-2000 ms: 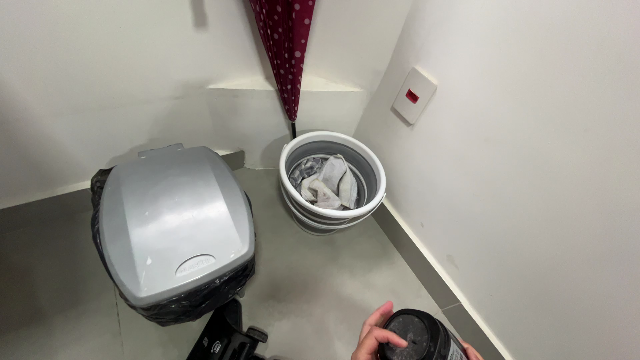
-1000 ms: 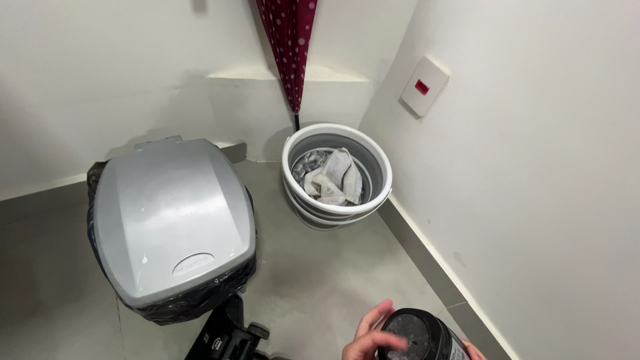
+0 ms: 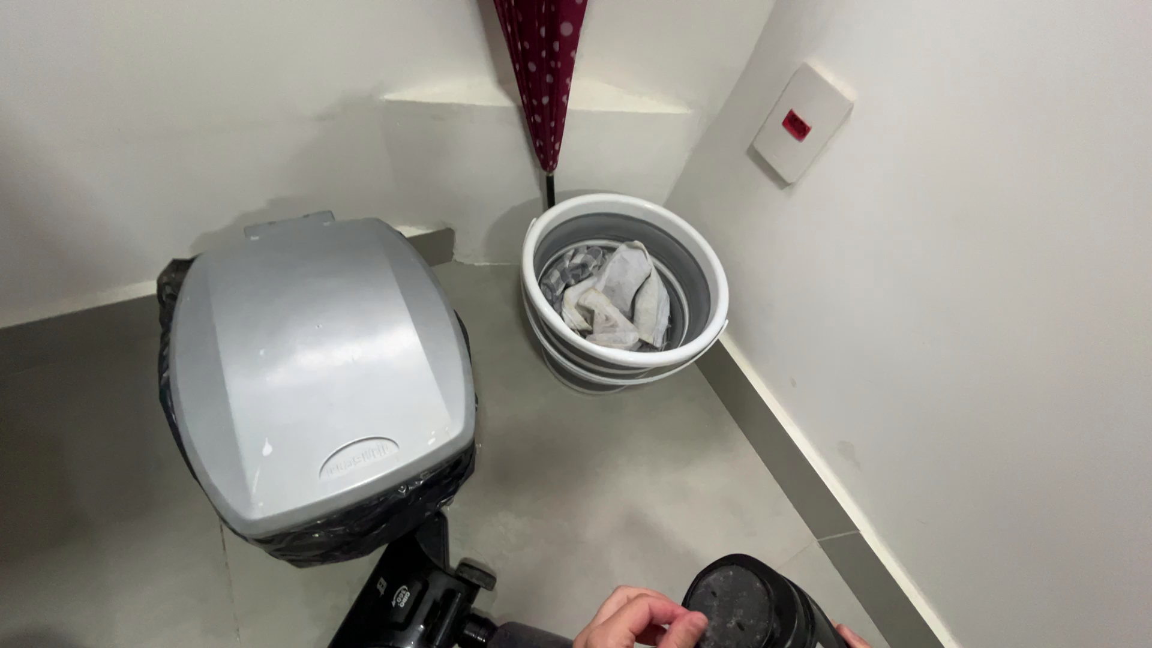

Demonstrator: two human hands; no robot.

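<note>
My left hand [image 3: 641, 619] is at the bottom edge, its fingertips against the near side of a black cylindrical container [image 3: 733, 605] with a dusty, flat round end. Only a fingertip of my right hand [image 3: 851, 636] shows, at the container's right side; the rest is out of frame. Beyond them, a white and grey ribbed bucket [image 3: 711, 310] stands on the floor with crumpled pale cloths [image 3: 621, 292] inside. To the left is a waste bin with a closed grey lid [image 3: 324, 360] and a black bag [image 3: 360, 531] around its rim.
A black plastic device [image 3: 405, 585] with a knob and a dark tube lies in front of the bin. A maroon polka-dot umbrella [image 3: 544, 81] hangs point down behind the bucket. The right wall [image 3: 972, 360] carries a white switch plate [image 3: 804, 123] with a red insert.
The fingers of my left hand have shifted on the black container. The bucket and bin have not moved.
</note>
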